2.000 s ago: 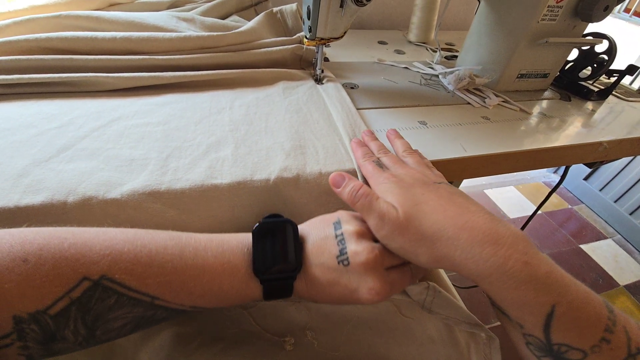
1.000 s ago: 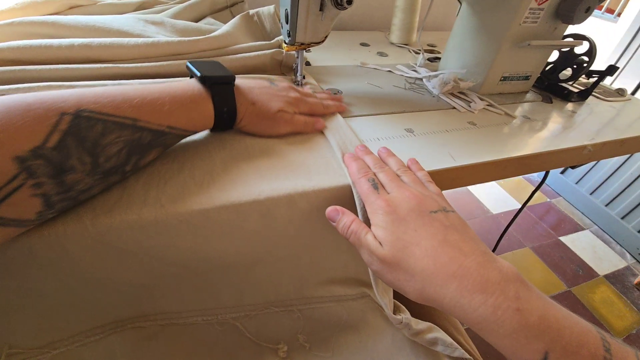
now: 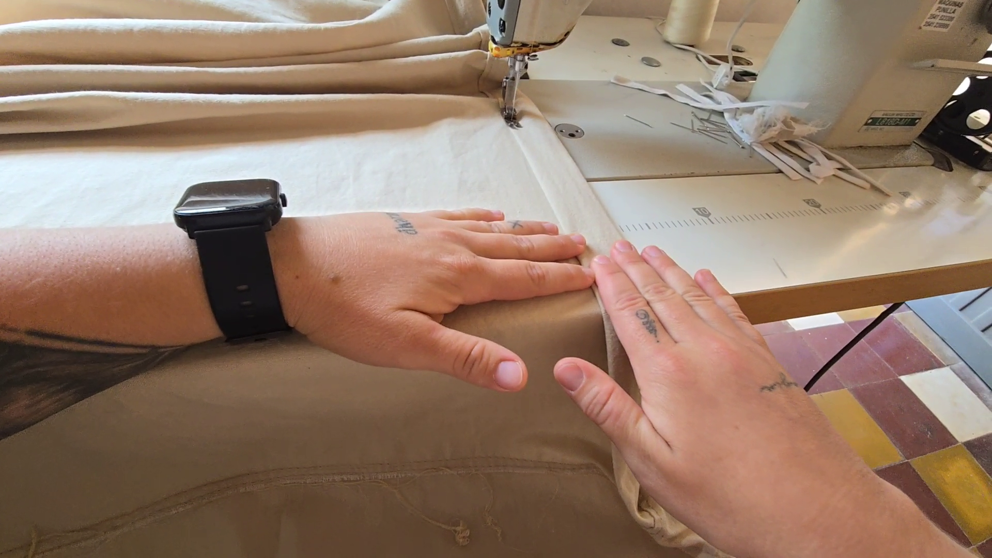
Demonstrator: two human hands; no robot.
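Beige fabric (image 3: 349, 163) covers the left of the sewing table and hangs over its front edge, with a folded hem (image 3: 562, 194) along its right side. My left hand (image 3: 434, 279), a black smartwatch on the wrist, lies flat on the fabric with its fingertips at the hem. Against the hem's edge rest the fingers of my right hand (image 3: 690, 380), palm down, thumb spread. Neither hand grips anything visible. The presser foot (image 3: 511, 116) of the sewing machine (image 3: 535, 27) stands on the hem beyond my hands; whether it is lowered I cannot tell.
White fabric strips (image 3: 775, 132) and loose pins (image 3: 709, 128) lie on the machine bed near the machine's column (image 3: 845, 70). A cream thread cone (image 3: 690, 19) stands behind. The table's wooden edge (image 3: 860, 291) runs at right, with a black cable (image 3: 852, 345) below it.
My left hand went from beside my right hand up near the presser foot, then came back toward me to the hem by my right fingertips. My right hand stays along the hem.
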